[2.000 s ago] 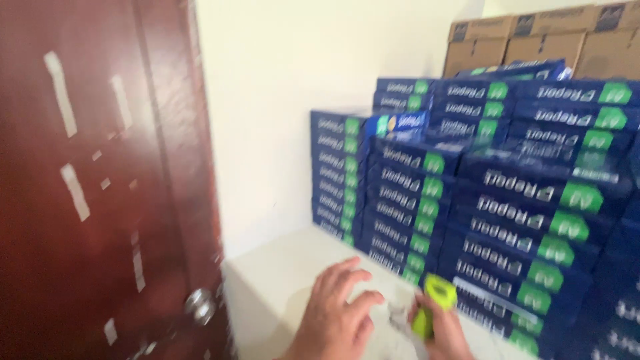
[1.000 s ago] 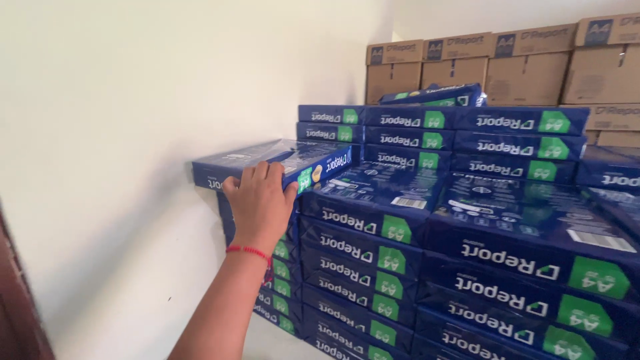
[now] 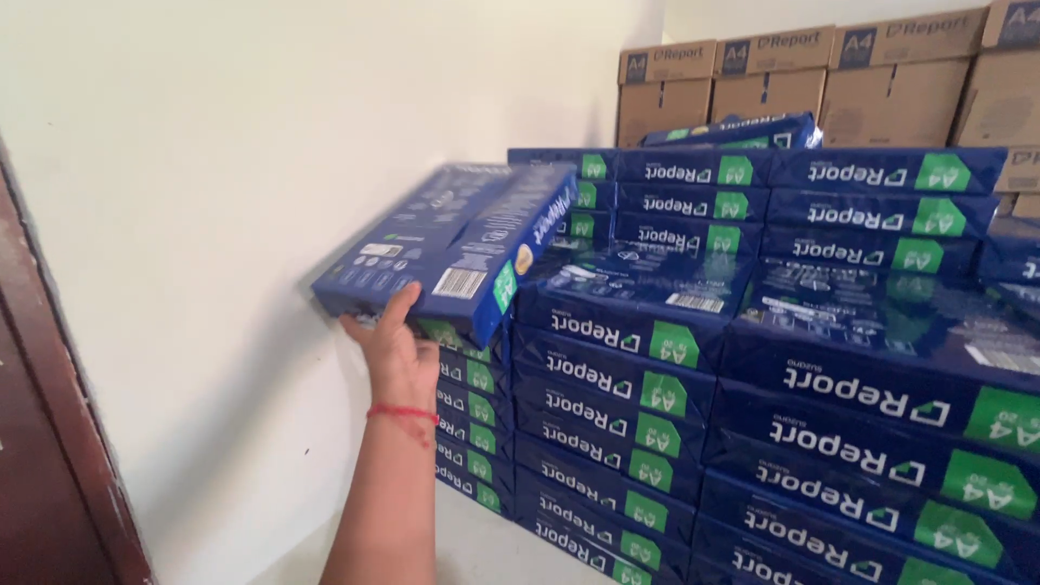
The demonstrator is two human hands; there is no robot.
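My left hand (image 3: 394, 341), with a red string bracelet at the wrist, grips the near end of a blue-wrapped ream of A4 paper (image 3: 422, 236). Its thumb and fingers pinch the edge, and the ream tilts above the leftmost stack of reams (image 3: 475, 422). A barcode shows on its upper face. Just right of it stands another stack of blue and green reams (image 3: 605, 390). My right hand is out of view.
More ream stacks (image 3: 869, 406) stand to the right, with a loose ream (image 3: 739, 132) lying aslant on the back row. Cardboard boxes (image 3: 768, 89) line the rear. A pale wall (image 3: 244, 162) is close on the left, beside a dark red door frame (image 3: 57, 422).
My left hand has moved to the near end of the ream, which has turned and tilted from where it lay on the left stack. The green-yellow tool seen in my right hand earlier is out of view.
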